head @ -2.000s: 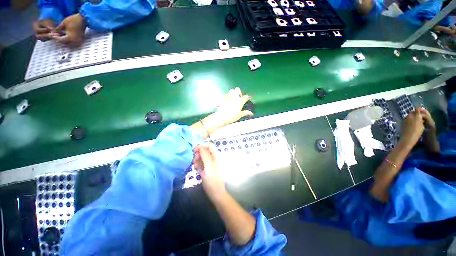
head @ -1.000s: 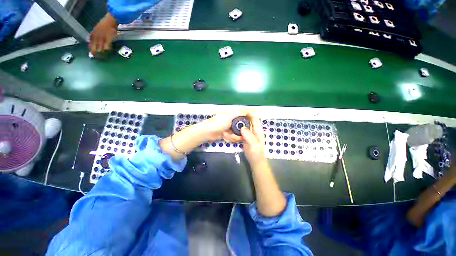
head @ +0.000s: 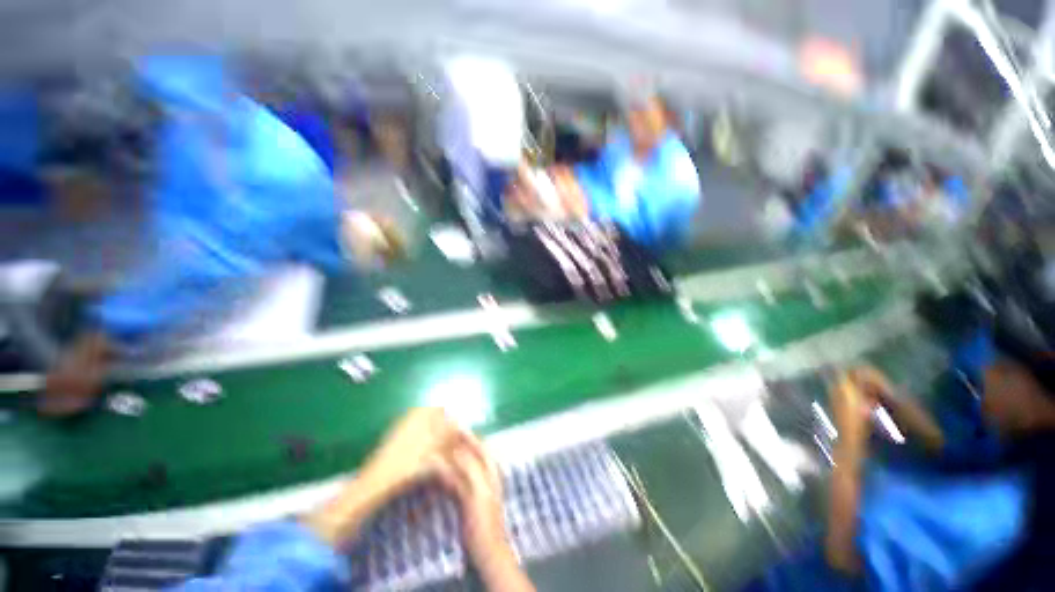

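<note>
The view is strongly blurred. My left hand [head: 399,463] and my right hand [head: 472,472] meet above the near rail of the green belt. Their fingers are together, and anything between them is hidden or lost in the blur. A blister tray [head: 561,503] with rows of dark dots lies under and beside my hands. It is partly covered by them.
The green belt [head: 544,387] carries pale square parts [head: 358,368] and dark round units [head: 297,449]. A black carrier tray [head: 578,264] stands across it. White strips [head: 740,445] and a thin stick [head: 671,532] lie right. People in blue work opposite and at right.
The view has swung up and blurred, now showing people across the line. My hands remain together; the round black housing seen in them one second ago is no longer visible.
</note>
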